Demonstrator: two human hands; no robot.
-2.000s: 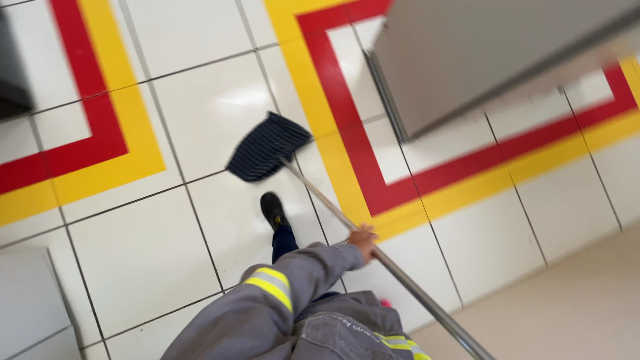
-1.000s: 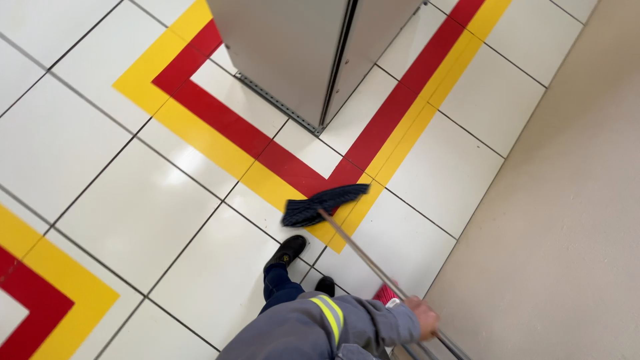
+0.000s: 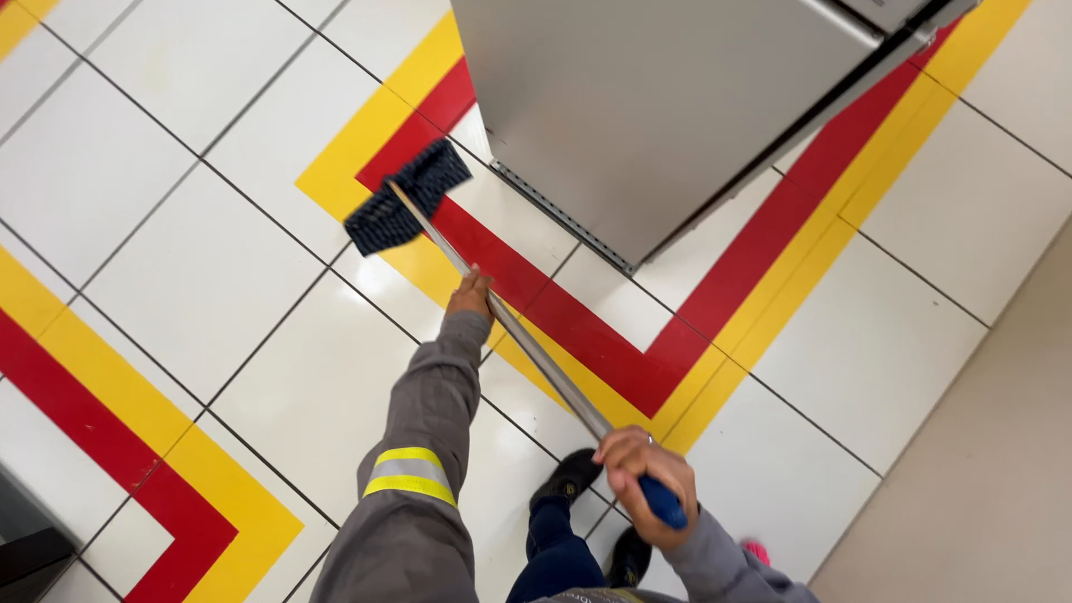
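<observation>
My left hand [image 3: 471, 293] is closed around the middle of a metal mop handle [image 3: 536, 353]. Near its blue end grip [image 3: 663, 502], my right hand [image 3: 649, 479] holds the same handle. The handle runs up and left to a mop head with a dark blue striped cloth [image 3: 408, 198], which lies across the red and yellow floor marking, left of a grey metal cabinet's lower edge. Both sleeves are grey, the left one with a reflective band.
The grey metal cabinet [image 3: 653, 109] stands within a red and yellow floor border [image 3: 578, 335] on white tiles. A beige wall [image 3: 971, 469] rises at the right. A dark object [image 3: 33, 557] sits at lower left. Something pink [image 3: 755, 550] shows beside my right sleeve.
The mop head has moved from the marking's near corner to its left corner. Both hands now show on the handle; one second ago only one was plainly visible. The view has shifted.
</observation>
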